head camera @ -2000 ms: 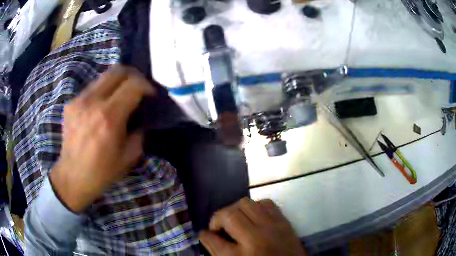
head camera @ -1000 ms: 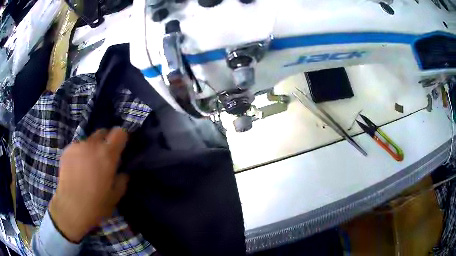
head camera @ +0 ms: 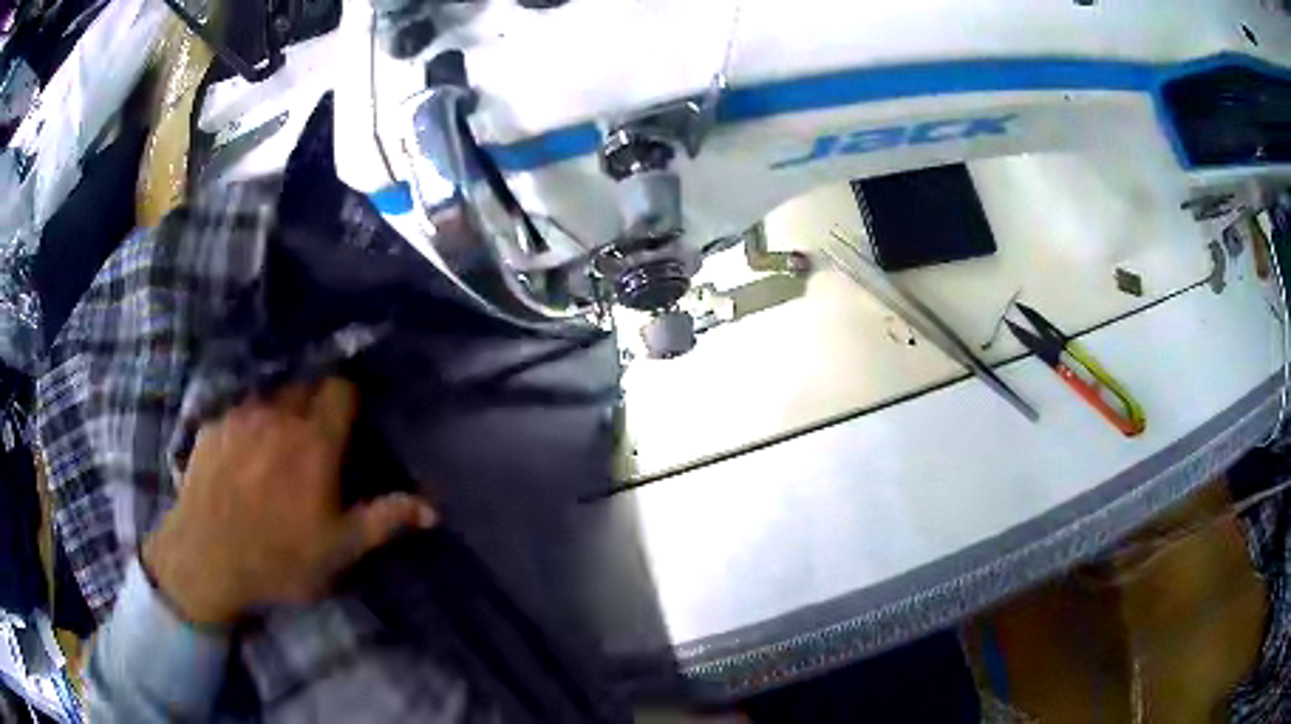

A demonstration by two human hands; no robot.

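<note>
The black fabric piece (head camera: 524, 481) lies left of the needle area, its upper part beneath the machine head and its right edge on the white table. The plaid fabric (head camera: 106, 382) is heaped to the left and also shows below my left hand. My left hand (head camera: 262, 495) lies on the fabrics where black and plaid meet, thumb spread to the right, fingertips blurred. A small blurred tan patch, perhaps my right hand (head camera: 690, 711), is cut off by the bottom edge; its grip cannot be told. The presser foot and needle are hard to make out.
The white sewing machine (head camera: 906, 135) spans the top. To its right on the table (head camera: 850, 523) lie a black square pad (head camera: 926, 217), tweezers (head camera: 934, 328) and orange-yellow thread snips (head camera: 1079, 371). A brown cardboard box (head camera: 1119, 622) stands below right.
My left hand has moved slightly right, and the black fabric under it has shifted and creased. My right hand, clear two seconds ago, has left its earlier place. The view has shifted.
</note>
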